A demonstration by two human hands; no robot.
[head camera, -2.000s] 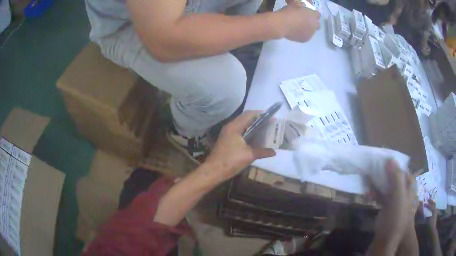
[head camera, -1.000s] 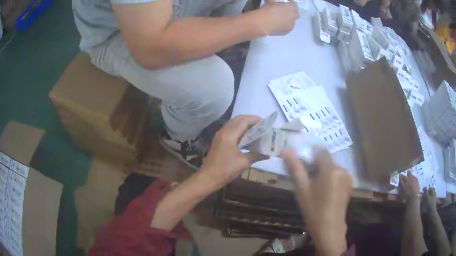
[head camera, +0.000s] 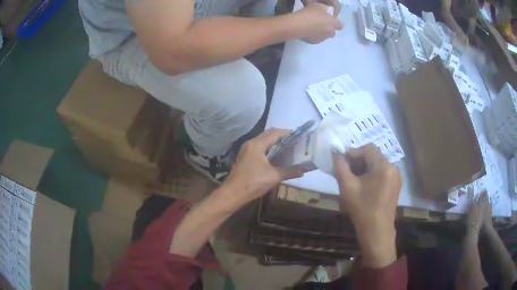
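Note:
My left hand (head camera: 256,161) is closed around a slim white retail box (head camera: 300,154), held over the near edge of the table, its open end towards my right hand. My right hand (head camera: 368,181) grips a whitish soft wrapped product (head camera: 330,148) at the box's open end with thumb and fingers. How far the product is inside the box cannot be told. White sticker sheets (head camera: 363,118) with rows of dark marks lie on the white table (head camera: 303,68) behind the hands.
An open brown carton (head camera: 439,130) stands right of the sheets. White boxes (head camera: 408,48) crowd the table's far right. A seated person (head camera: 227,96) is at the left on a brown carton (head camera: 107,119). Layered cardboard (head camera: 300,232) lies under the table edge. Another person's hands (head camera: 479,218) are at lower right.
My right hand has moved left from the table's right side with the wrapped product, bringing it to the box's open end. My left hand still holds the box.

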